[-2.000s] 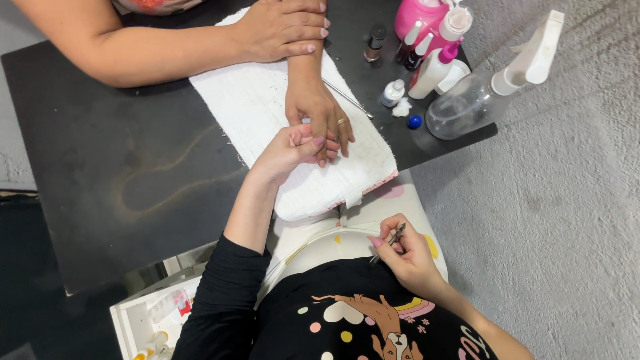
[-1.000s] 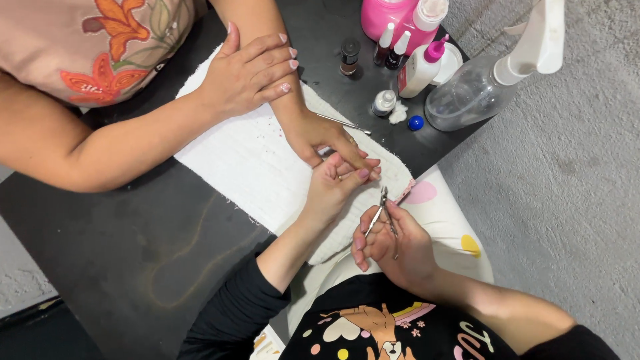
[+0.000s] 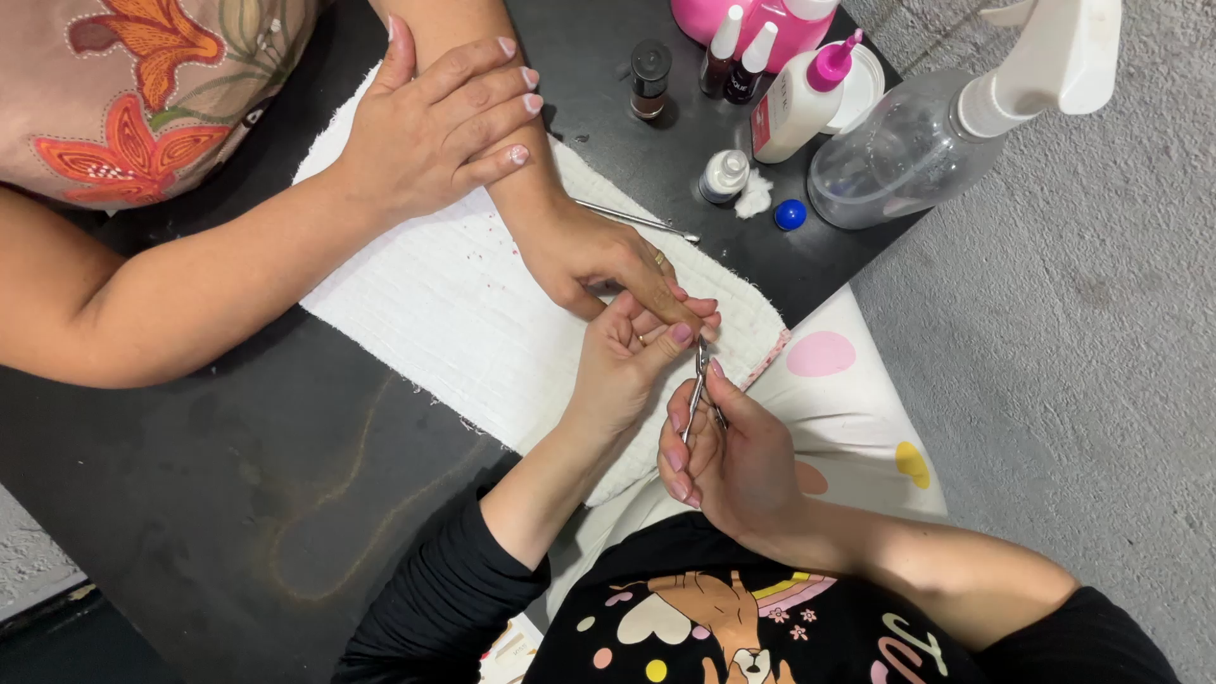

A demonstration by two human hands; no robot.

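My left hand (image 3: 632, 361) holds a finger of the other person's hand (image 3: 608, 256), thumb on top. In my right hand (image 3: 731, 456) is a pair of metal cuticle nippers (image 3: 699, 380), their jaws at that fingertip; whether the jaws touch the skin cannot be told. Beneath the hands lies a white towel (image 3: 437, 313) on a dark table. The other person's second hand (image 3: 446, 123) rests on their own forearm. A thin metal manicure tool (image 3: 636, 218) lies on the towel's far side, partly behind the wrist.
At the back right stand a clear spray bottle (image 3: 893, 152), a white bottle with a pink nozzle (image 3: 793, 109), nail polish bottles (image 3: 650, 81), a small open bottle (image 3: 724, 177) and a pink container (image 3: 779, 24). Cotton (image 3: 753, 195) and a blue cap (image 3: 789, 215) lie near the dark table's (image 3: 237, 475) right edge.
My right hand has moved up from near my lap with the nippers, to the fingertip in my left hand. The view has shifted and come closer.
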